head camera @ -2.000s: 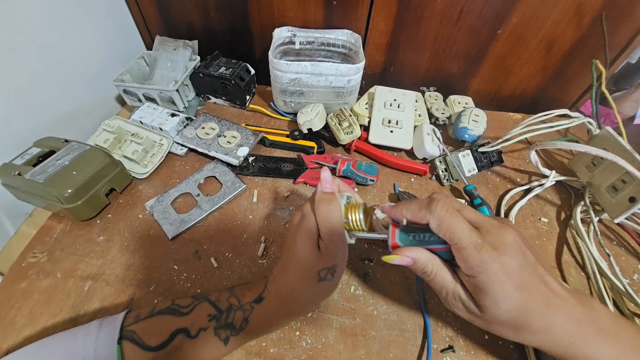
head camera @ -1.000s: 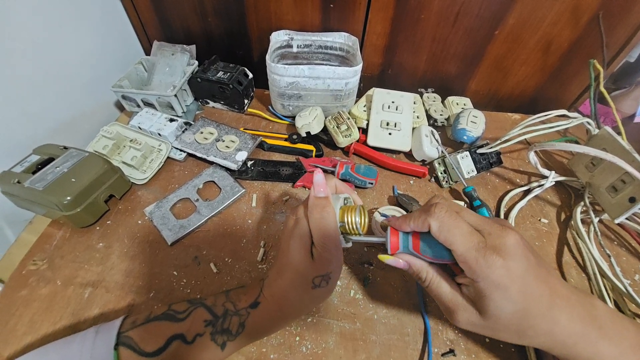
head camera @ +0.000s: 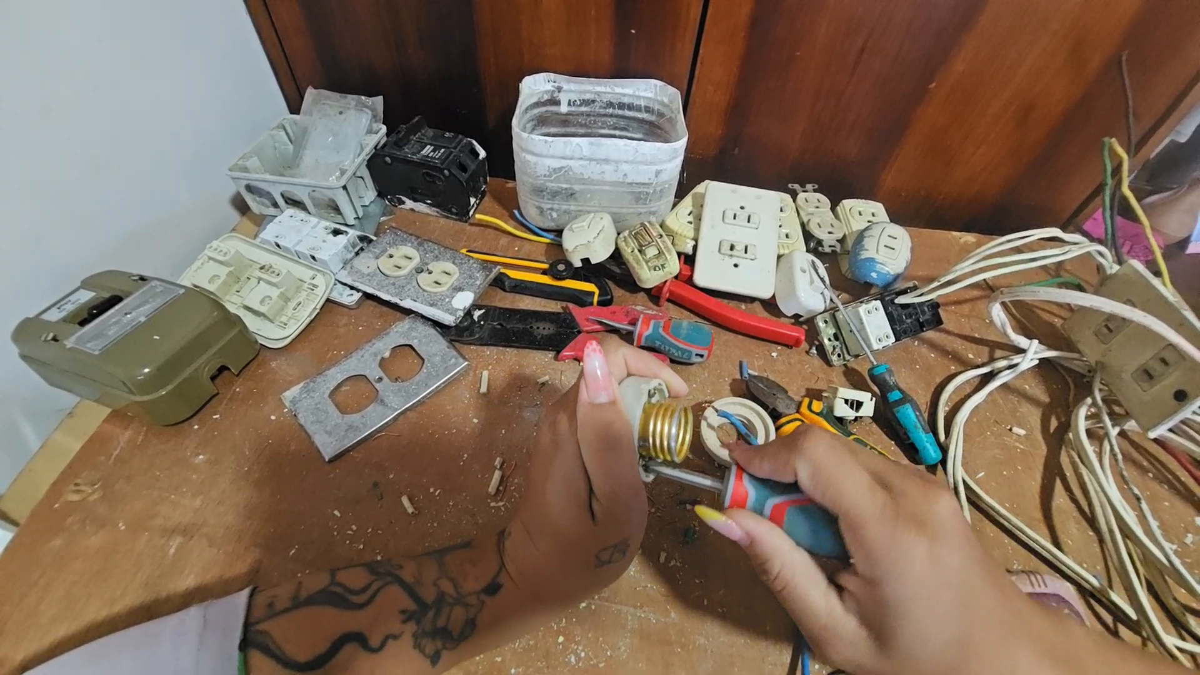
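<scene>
My left hand grips a white lamp socket base with a brass threaded shell, held sideways above the table. My right hand is closed around the teal and red handle of a screwdriver. Its shaft runs left beneath the shell, and its tip meets the base by my left fingers; the exact contact point is hidden. Behind the shell lies a round cream ring with a blue wire through it. Yellow-handled pliers rest beside the ring, partly covered by my right hand.
A metal outlet plate, an olive plastic housing and a black breaker are at left. Behind my hands lie a second screwdriver, red-handled pliers, outlets and a cut plastic container. A small screwdriver and coiled white cables are at right.
The screwdriver in my right hand has tilted, its handle now lower than its tip. The ring and the yellow-handled pliers show more fully than two seconds ago. My left hand keeps its hold.
</scene>
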